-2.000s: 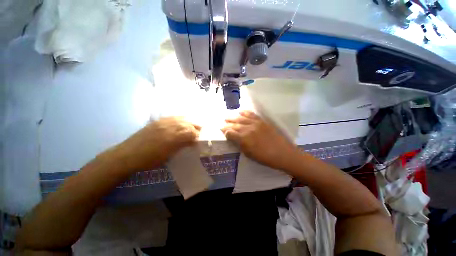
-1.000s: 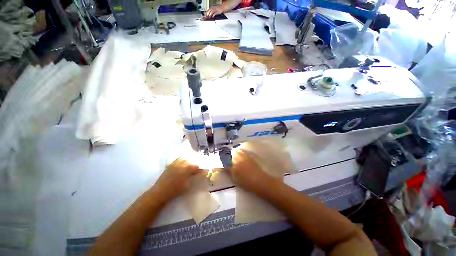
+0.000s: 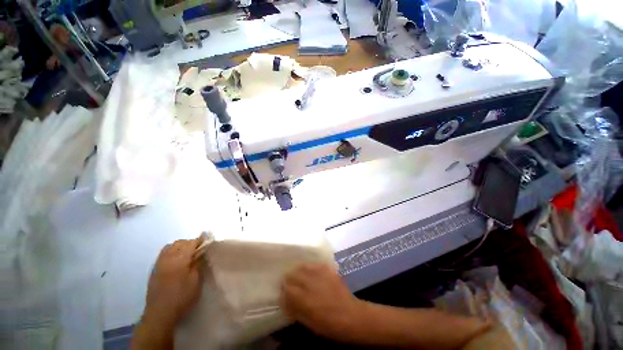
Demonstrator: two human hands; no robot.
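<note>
A cream garment panel (image 3: 249, 273) is held in front of the sewing machine, over the table's front edge. My left hand (image 3: 176, 277) grips its upper left corner, where the cloth is bunched between the fingers. My right hand (image 3: 311, 294) is closed on its right side. A short slit-like line shows low on the panel. The white sewing machine (image 3: 307, 130) with a blue stripe stands behind. The panel is apart from the presser foot area (image 3: 259, 195), which is in lamp glare.
White stacked cloth (image 3: 140, 130) lies at the left. Cream cut pieces (image 3: 263, 72) lie behind the machine. A phone-like dark device (image 3: 499, 191) with a cable is at the right. Red and white cloth and clear plastic are at the far right. The ruled table edge (image 3: 410, 239) runs in front.
Both hands have moved from beside the needle toward me and to the left, taking the panel with them. The panel is now spread between the hands. The view has shifted.
</note>
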